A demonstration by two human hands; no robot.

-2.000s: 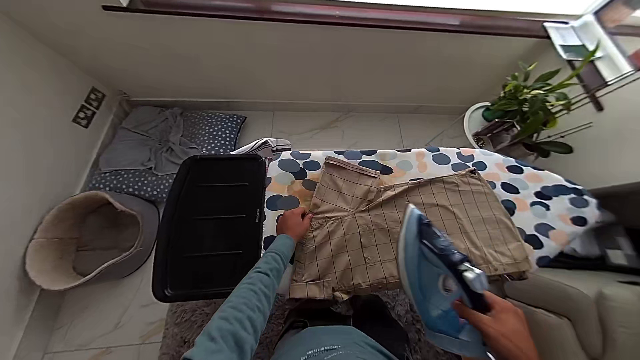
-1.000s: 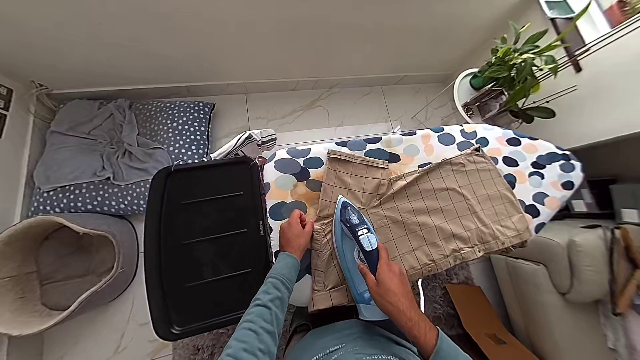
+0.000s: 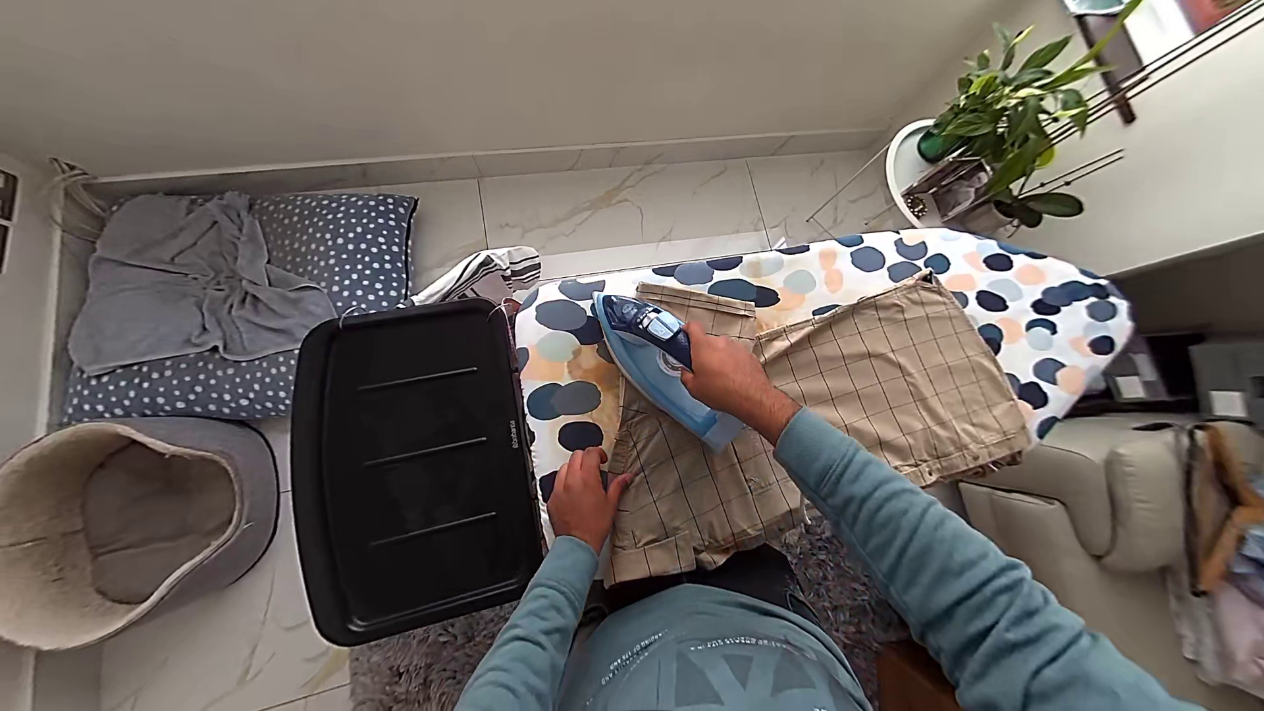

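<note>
Tan checked shorts (image 3: 889, 375) lie spread over an ironing board with a dotted cover (image 3: 1062, 306). A blue steam iron (image 3: 657, 375) rests on the upper part of the left leg, its tip pointing up and left near the cloth's left edge. My right hand (image 3: 731, 373) is closed around the iron's handle. Lower left, my left hand (image 3: 585, 496) touches the left edge of the shorts with its fingertips, thumb on the cloth; whether it pinches the fabric is hard to tell. The iron hides the cloth beneath it.
A black iron rest tray (image 3: 425, 464) adjoins the board's left end, with a striped cloth (image 3: 484, 275) behind it. Further left are a dotted cushion (image 3: 336, 237) with a grey blanket (image 3: 188, 276) and a pet bed (image 3: 158, 513). A potted plant (image 3: 1017, 128) and a sofa (image 3: 1047, 494) stand right.
The iron in my right hand has moved up and left over the shorts, towards their left edge. My left hand has moved down along that edge from higher up.
</note>
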